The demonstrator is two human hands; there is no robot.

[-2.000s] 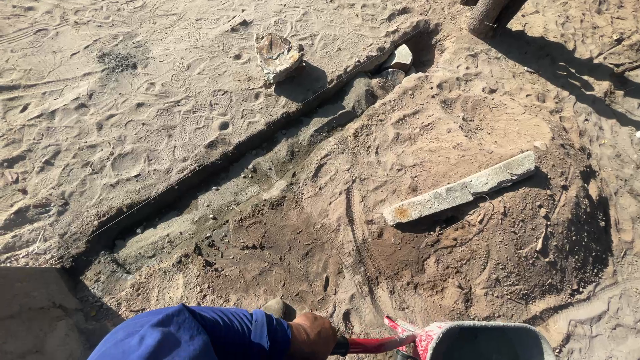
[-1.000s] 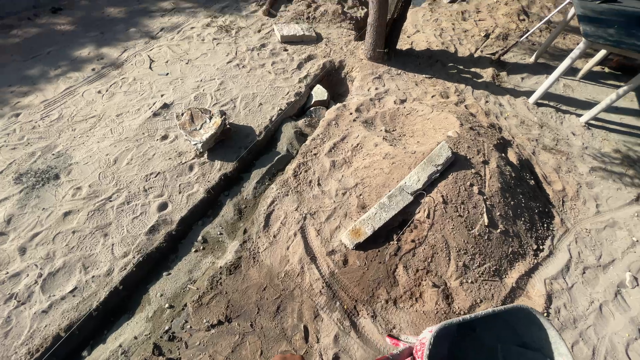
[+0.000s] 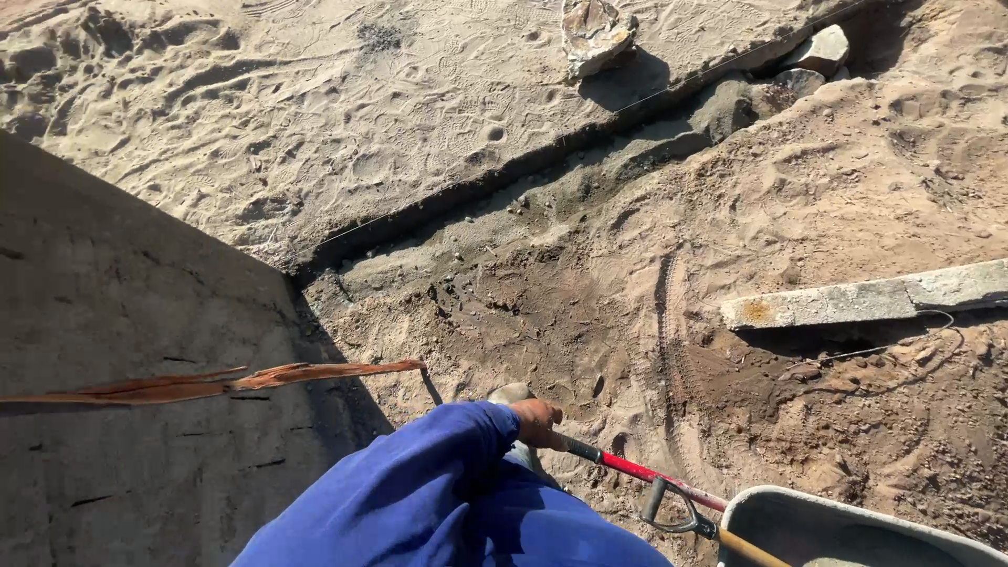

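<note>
In the head view my left hand (image 3: 539,424), at the end of a blue sleeve, is closed around the black grip of a red handle (image 3: 642,470). That handle runs down to the right, to the rim of a wheelbarrow tub (image 3: 854,512) at the lower right edge. A tool with a black D-shaped grip (image 3: 669,508) and a wooden shaft (image 3: 752,547) reaches over the tub's near edge, just below the red handle. The tool's far end is out of view. My right hand is not visible.
A shallow trench (image 3: 472,189) with a taut string runs diagonally, stones (image 3: 823,49) at its upper end. A concrete post (image 3: 850,303) lies on the soil at right. A concrete wall (image 3: 134,299) with a splintered wood strip (image 3: 315,374) stands left. A rock (image 3: 594,35) sits above the trench.
The view has swung down and left, bringing in the wall and wood strip. My left hand, barely visible at the bottom edge one second ago, now shows on the red handle, as two seconds ago.
</note>
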